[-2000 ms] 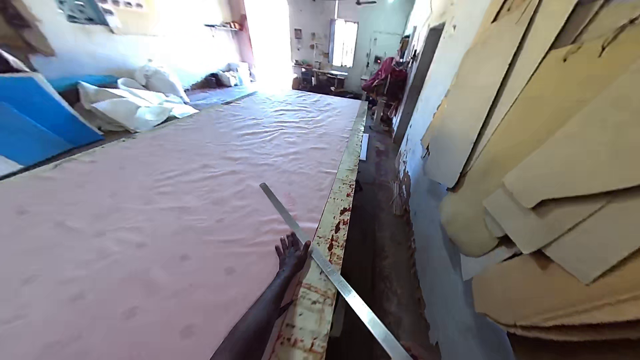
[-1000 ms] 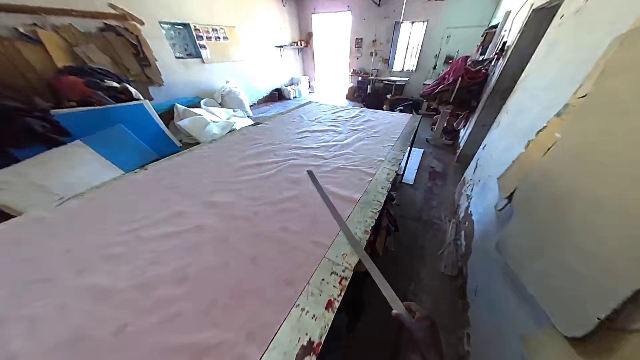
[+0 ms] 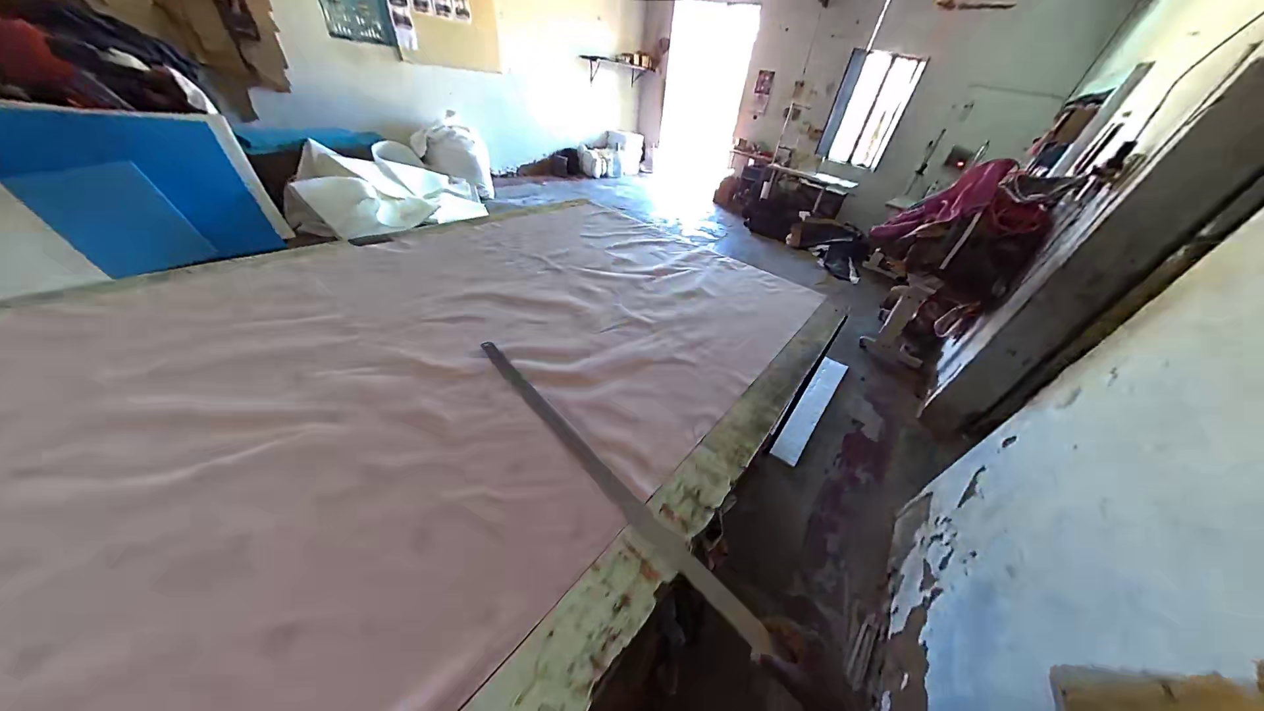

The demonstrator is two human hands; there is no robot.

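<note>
My right hand (image 3: 795, 667), dark and blurred near the bottom edge, grips the lower end of a long flat metal ruler (image 3: 583, 454). From that hand the ruler slants up and to the left, across the table's worn, stained edge (image 3: 602, 602) and over the pink fabric (image 3: 346, 474). Its far end appears over the middle of the fabric; whether the ruler touches the cloth cannot be told. The fabric is spread over the long table, with ripples and folds. My left hand is out of view.
A peeling wall (image 3: 1096, 494) stands close on the right, beside a narrow aisle. A white board (image 3: 810, 410) is low beside the table. Blue panels (image 3: 148, 188) and white sheeting (image 3: 365, 193) lie beyond the left edge. Piled cloth (image 3: 953, 212) is at the back right.
Two seconds ago my left hand was spread at the table edge beside the ruler; it has left the view. My right hand has come into view on the ruler's end. The view has turned left.
</note>
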